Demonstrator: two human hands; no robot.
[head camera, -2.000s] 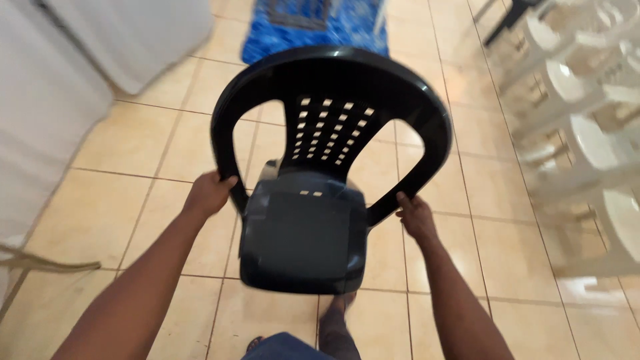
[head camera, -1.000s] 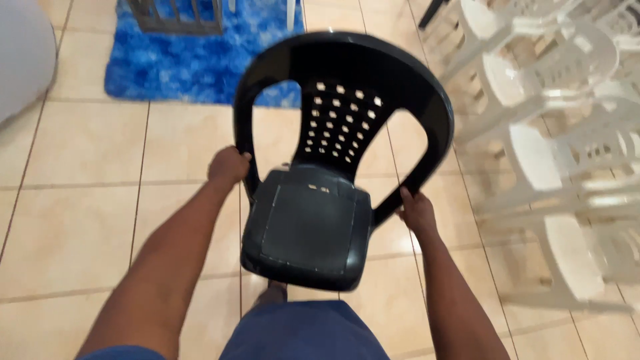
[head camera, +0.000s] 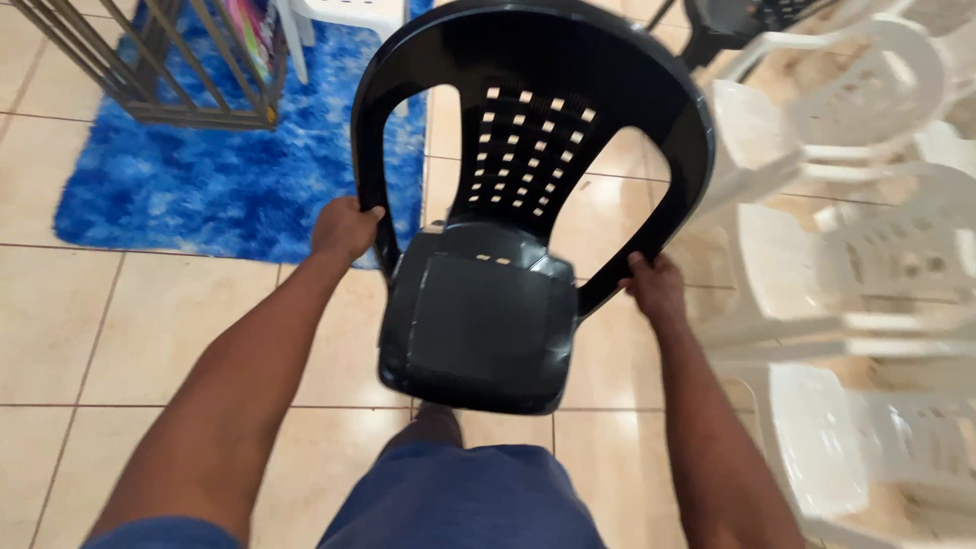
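Observation:
A black plastic armchair (head camera: 488, 328) is between my hands in front of me, its seat toward my body and its slotted backrest farther off. My left hand (head camera: 347, 229) grips the left armrest, thumb on its inner side. On the opposite side, my right hand (head camera: 656, 290) is closed around the lower part of the right armrest. The chair's legs are hidden below the seat.
White plastic chairs (head camera: 816, 435) stand in a row along the right. A blue shaggy rug (head camera: 191, 198) lies at the upper left, bearing a grey slatted stand (head camera: 198, 114) and a white plastic chair or stool (head camera: 351, 11). Another black chair (head camera: 724, 30) is at the top right.
The view has moved over the floor, with more of the rug and slatted stand now showing. Both hands have kept their hold on the black chair's armrests.

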